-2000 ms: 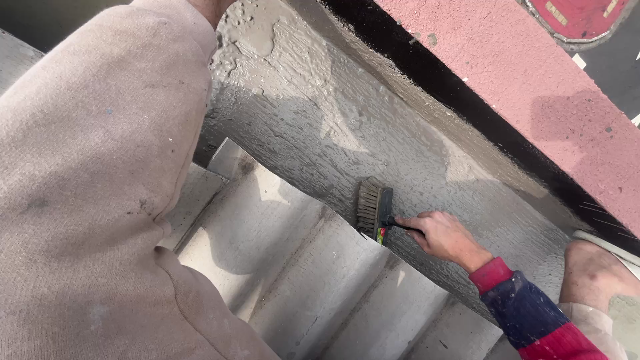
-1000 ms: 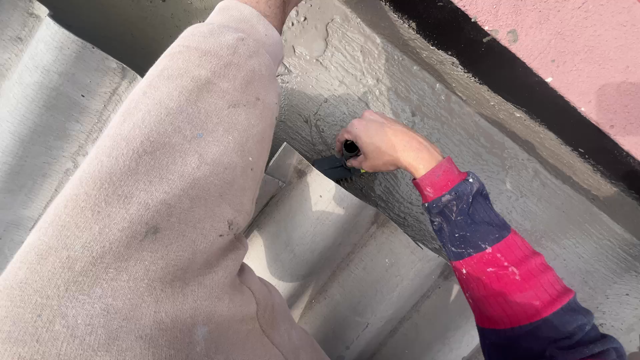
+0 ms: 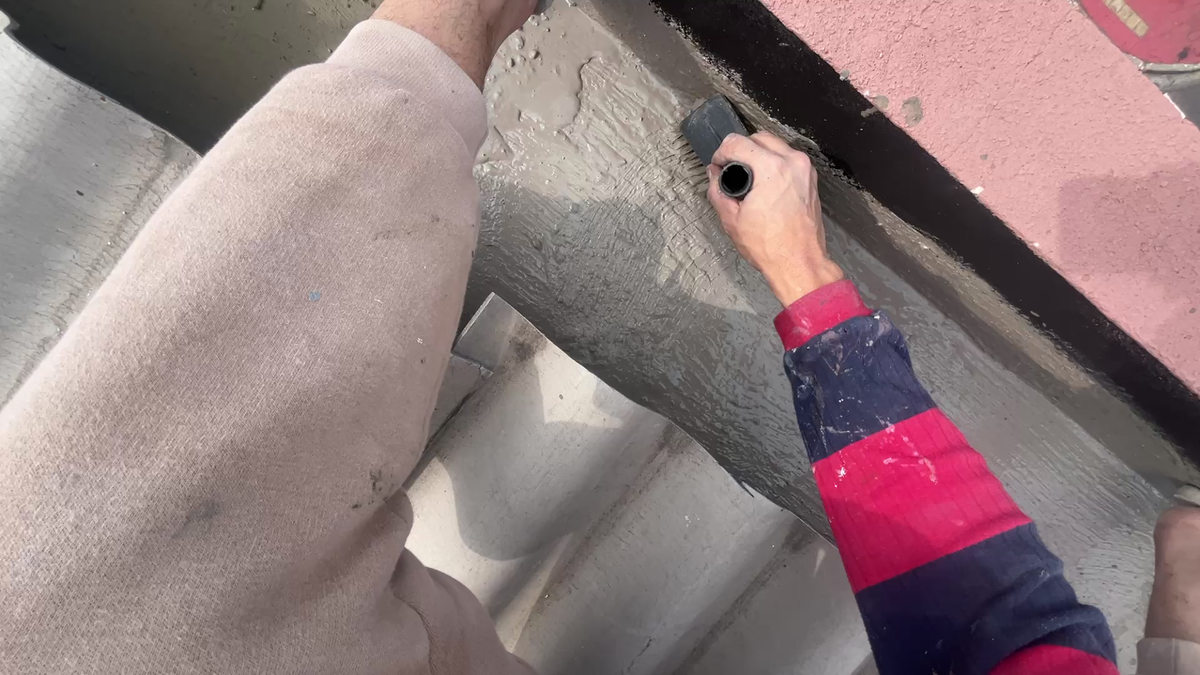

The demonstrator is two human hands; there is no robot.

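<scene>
My right hand [image 3: 778,211], in a red and navy striped sleeve, grips the dark handle of a block brush [image 3: 712,127]. The handle's round end points up at me, and the dark brush head lies against the wet grey coating [image 3: 647,244] near its upper edge, beside the black band [image 3: 937,211]. The bristles are mostly hidden under the head. Wet coating with brush marks covers the channel between the black band and the corrugated sheets [image 3: 637,525]. Thicker, lumpy coating lies near the top. My left hand is out of view.
My leg in beige sweatpants [image 3: 234,328] fills the left side, its bare ankle [image 3: 459,28] at the top. Another bare ankle [image 3: 1177,572] shows at the right edge. A rough pink surface [image 3: 1031,122] runs beyond the black band. More corrugated sheet [image 3: 75,206] lies far left.
My right hand has moved the brush from the corrugated sheets' edge across the coating to the side by the black band.
</scene>
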